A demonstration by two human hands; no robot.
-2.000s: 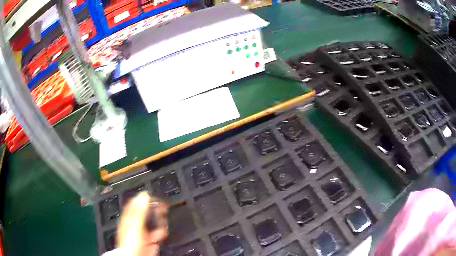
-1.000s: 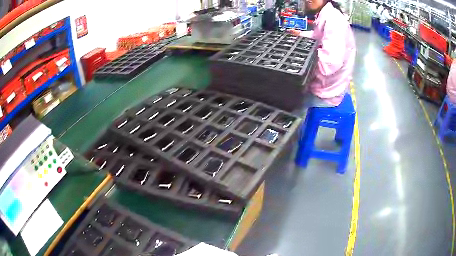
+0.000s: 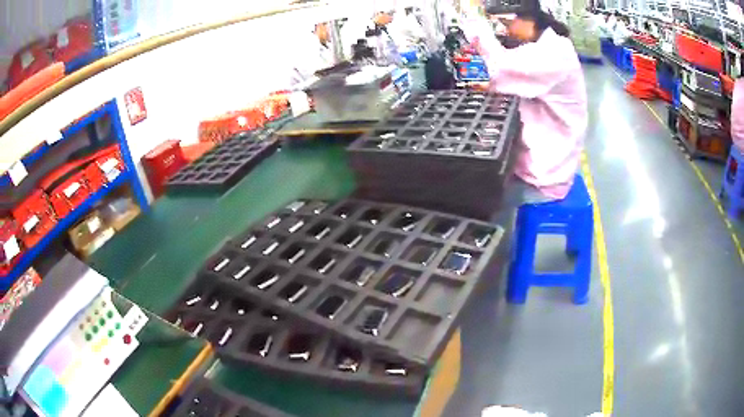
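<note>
No hand of mine is clearly in view. A small pale patch shows at the bottom edge right of centre; I cannot tell what it is. Two stacked foam trays [image 3: 390,322] lie overlapping on the green bench in front of me, the upper one turned against the lower. Their pockets hold smartwatch units [image 3: 397,283], some with bright edges. A few pockets at the upper tray's near right side are empty. Another foam tray [image 3: 245,405] is cut off by the bottom edge.
The test box [image 3: 81,342] stands at lower left. A tall stack of foam trays [image 3: 432,175] stands further back. Beside it a person in pink [image 3: 551,106] sits on a blue plastic stool [image 3: 555,208]. Red trays on a blue rack [image 3: 69,191] are at left. An aisle with yellow lines runs at right.
The view has swung right and up from the near tray to the stacked trays and aisle. The hand seen over the near tray two seconds ago is out of view.
</note>
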